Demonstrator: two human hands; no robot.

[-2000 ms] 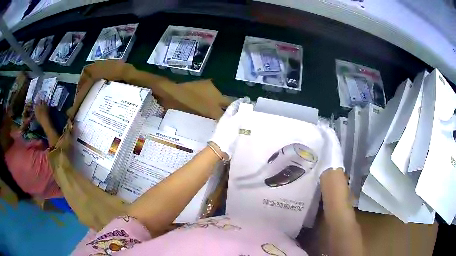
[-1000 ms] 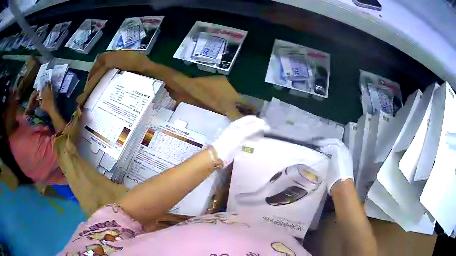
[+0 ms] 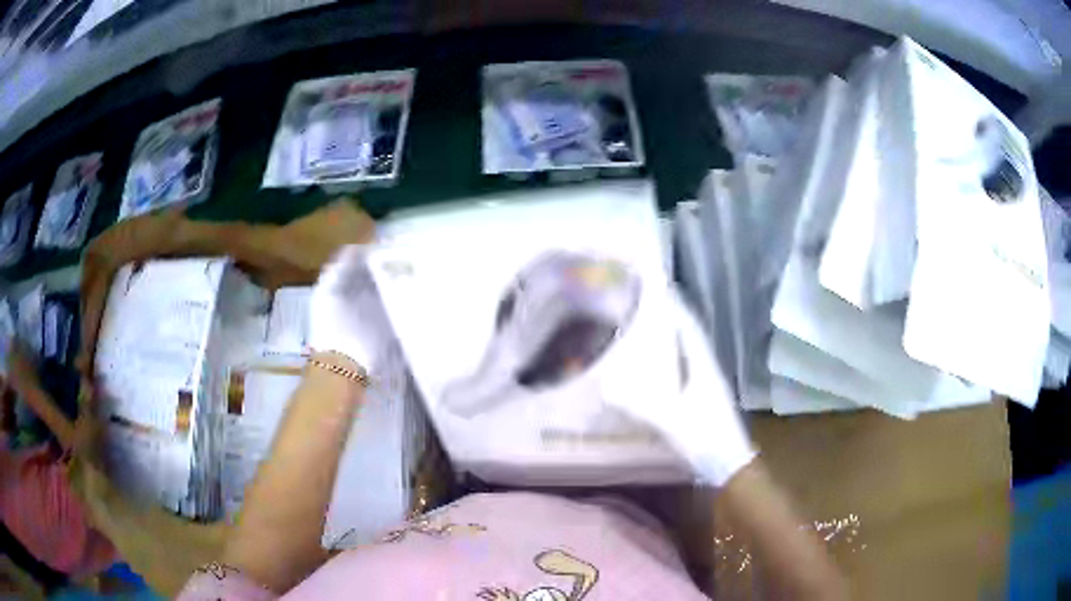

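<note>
A white printed carton (image 3: pixel 470 264) with a device picture on its front is held up before my body, blurred by motion. My left hand (image 3: pixel 352 305), in a white glove, grips its left edge. My right hand (image 3: pixel 687 399), also gloved and blurred, is at its lower right side, with part of the hand over the front. The top flap seen earlier does not stand up now. Stacks of white printed cartons (image 3: pixel 159 352) lie at the left inside torn brown kraft paper (image 3: pixel 176 241).
Finished white cartons (image 3: pixel 975 235) lean and overlap at the right on a brown cardboard sheet (image 3: pixel 916 493). Clear trays with printed items (image 3: pixel 341 129) lie along the dark green belt (image 3: pixel 452 141) ahead. A co-worker's coral sleeve (image 3: pixel 41 493) shows at the far left.
The carton was low with its grey top flap up; now it is lifted, tilted and its top looks closed. My right hand moved down its right side. The view has turned to the right.
</note>
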